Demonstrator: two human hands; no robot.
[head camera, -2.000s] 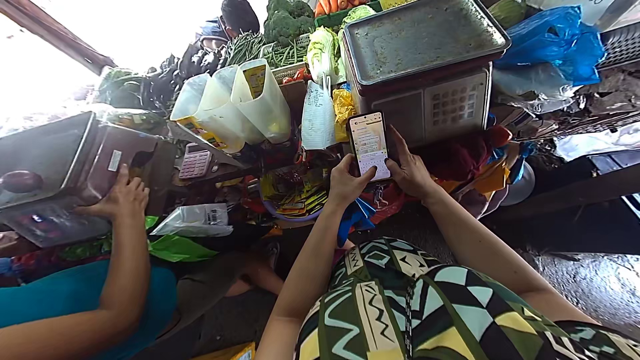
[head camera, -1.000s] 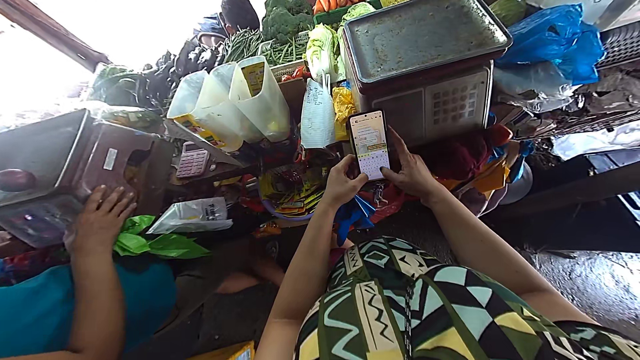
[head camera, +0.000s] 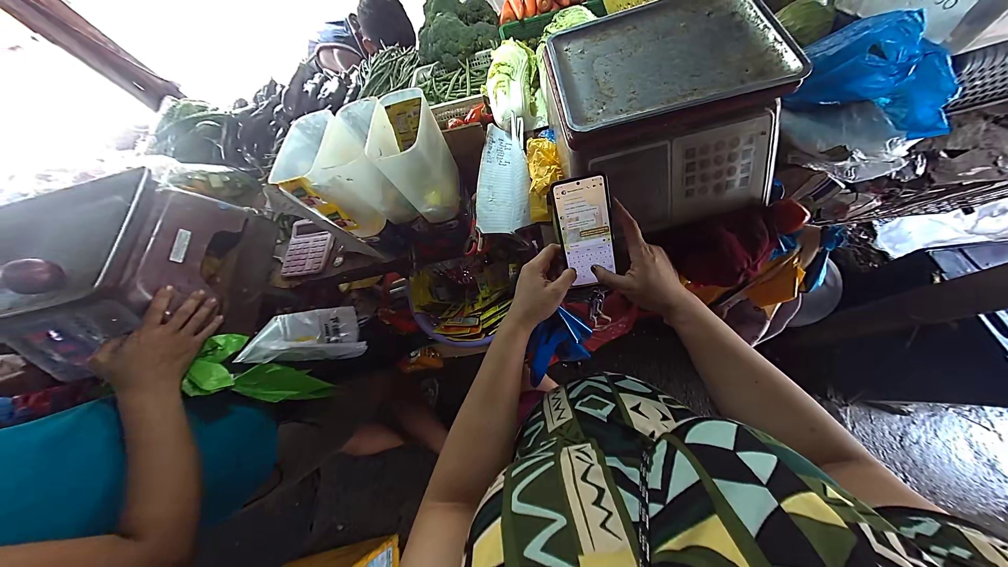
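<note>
A smartphone (head camera: 584, 228) with a lit chat screen and keyboard is held upright between my two hands. My left hand (head camera: 542, 287) grips its lower left edge, thumb at the keyboard. My right hand (head camera: 644, 272) supports the right side, with its thumb over the lower right of the screen and the index finger along the edge. Right behind the phone stands a weighing scale with a metal tray (head camera: 677, 59) and a button panel. To the left of the phone hang a white written-on pad (head camera: 502, 181) and a yellow plastic bag (head camera: 543, 177).
At left, a co-worker's hand (head camera: 161, 339) rests against another scale (head camera: 71, 228) holding an onion. Nearby are a pink calculator (head camera: 307, 249), translucent plastic containers (head camera: 413, 157), a green plastic bag (head camera: 276, 382) and a basin of sachets (head camera: 465, 311). Vegetables and a blue bag (head camera: 882, 71) lie behind.
The co-worker's hand has come down the front of the left scale since two seconds ago and shifted slightly over the last second. My hands keep hold of the phone; my thumbs have moved slightly.
</note>
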